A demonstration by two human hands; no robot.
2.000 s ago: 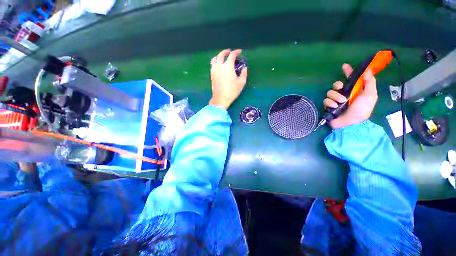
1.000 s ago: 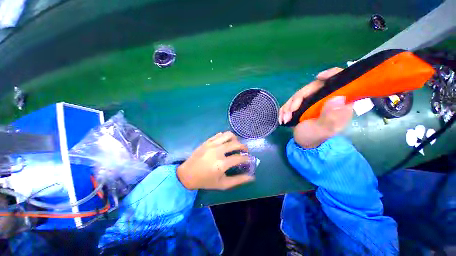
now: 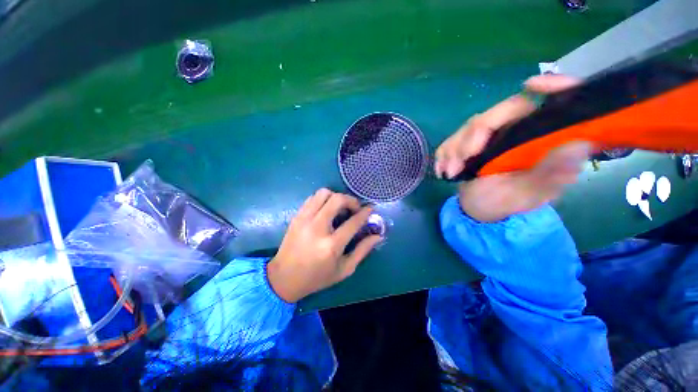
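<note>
My left hand [image 3: 325, 243] rests on the green bench with thumb and fingers around a small round unit [image 3: 376, 224], whose pale centre shows at the fingertips. My right hand [image 3: 513, 157] holds a black-and-orange electric screwdriver [image 3: 605, 126], which looks large and blurred and runs out at the right edge. Its front end is near the right rim of the screw dish; the bit tip is not clear. The round grey screw dish [image 3: 394, 164] lies between the hands, with dark screws [image 3: 369, 134] heaped at its upper left.
A crumpled clear bag [image 3: 157, 230] lies at the left beside a blue box [image 3: 84, 268] with orange and clear tubes [image 3: 115, 337]. Another round unit [image 3: 194, 61] lies at the upper left. White oval pieces [image 3: 647, 189] lie at the right. A grey metal bar [image 3: 612, 46] crosses the upper right.
My left hand has left the far side of the bench and come to the round unit near the front edge. The screwdriver's front has shifted against the dish. The view has shifted and come closer.
</note>
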